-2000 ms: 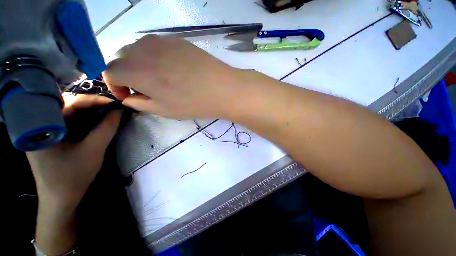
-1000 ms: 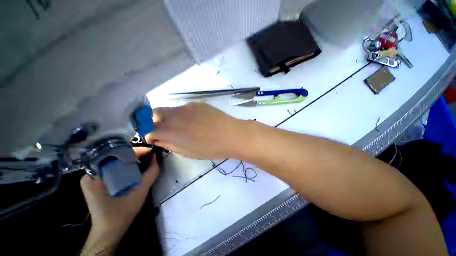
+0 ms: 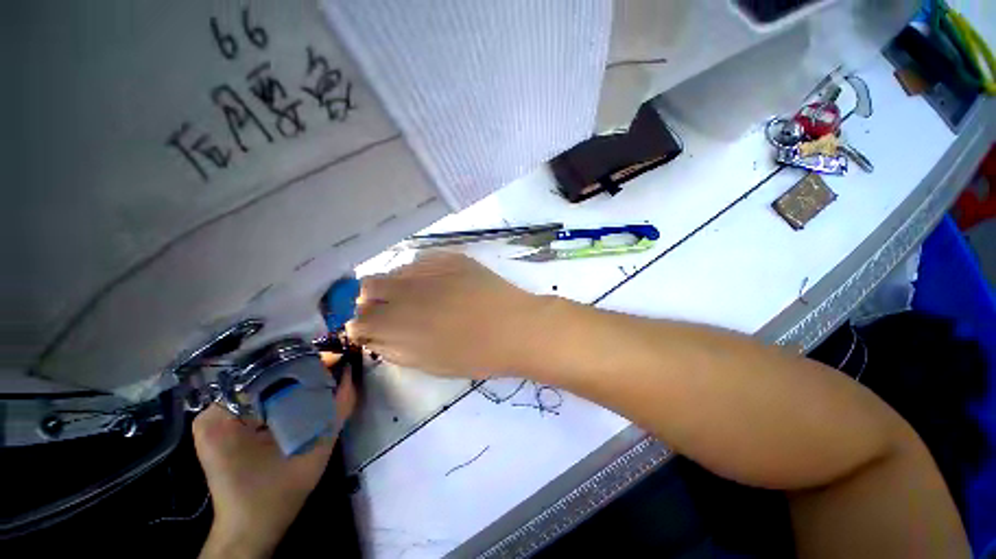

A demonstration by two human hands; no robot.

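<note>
Black fabric [image 3: 328,513] lies over the lap and the left part of the table and reaches up to the needle area. My left hand [image 3: 257,470] is partly behind the ribbed grey knob [image 3: 297,415], with its fingertips on the fabric near the needle. My right hand [image 3: 431,317] is closed with its fingertips pinched at the fabric edge beside the blue plastic part [image 3: 341,304]. The needle and presser foot are mostly hidden by the fingers. The cardboard pattern piece [image 3: 197,175] with handwritten characters rests against the machine head.
Thread snips [image 3: 612,242] and tweezers [image 3: 481,234] lie beyond my right hand. Behind them is a dark wallet or case [image 3: 617,158]. A key cluster [image 3: 814,142] and a brown square tag [image 3: 805,201] lie at right. Loose threads [image 3: 535,395] lie near the ruler-marked edge [image 3: 590,491].
The view has shifted, showing more of the cardboard, the wallet and the machine head. Both hands remain together at the needle area on the fabric.
</note>
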